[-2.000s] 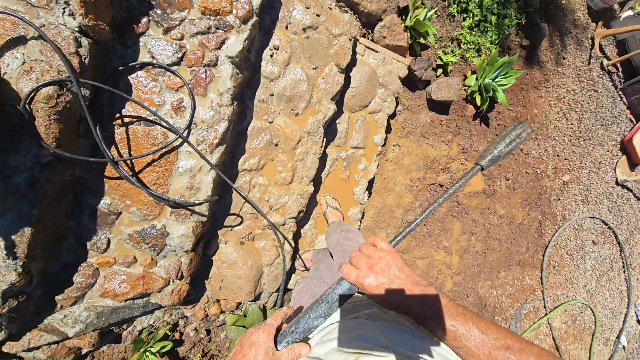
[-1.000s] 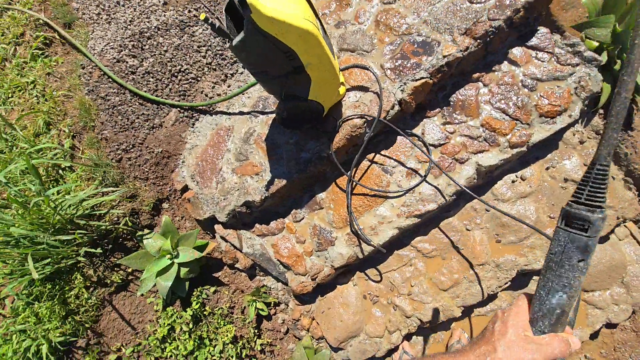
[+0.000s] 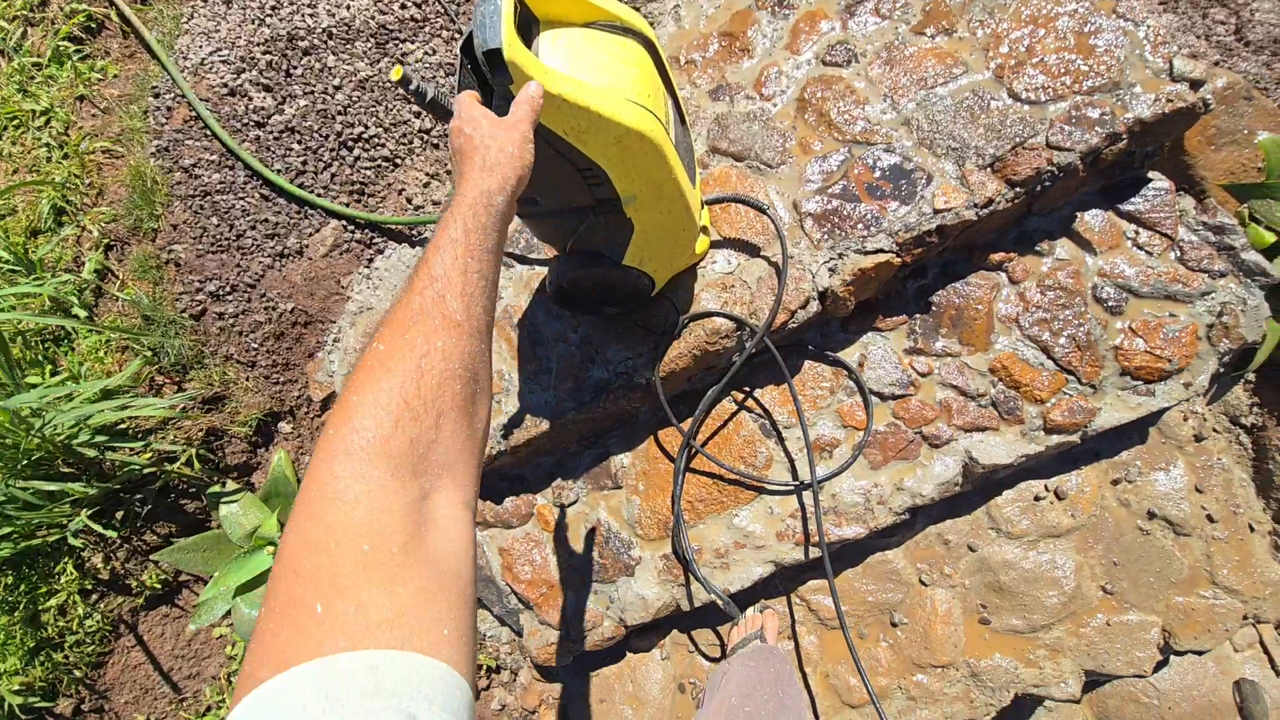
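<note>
My left hand (image 3: 495, 140) reaches up from the lower left and grips the black and yellow upper side of a pressure washer (image 3: 625, 150), with its thumb along the yellow edge. The machine stands on the wet top stone step. A black hose (image 3: 780, 340) leaves its lower right side and lies in loose loops over the steps. Just left of my hand a short black connector with a yellow end (image 3: 420, 92) sticks out. My right hand and the spray lance are out of view.
Wet, uneven stone-and-mortar steps (image 3: 1040, 330) descend towards me, with shadowed edges between them. My sandalled foot (image 3: 752, 630) is on a lower muddy step. A green garden hose (image 3: 270, 178) crosses gravel (image 3: 330, 100). Grass (image 3: 80, 430) and a leafy plant (image 3: 240, 550) border the left side.
One second ago a hand held the black lance at lower right; now the lance is out of view and my left hand is on the pressure washer. The view has swung widely from the first frame.
</note>
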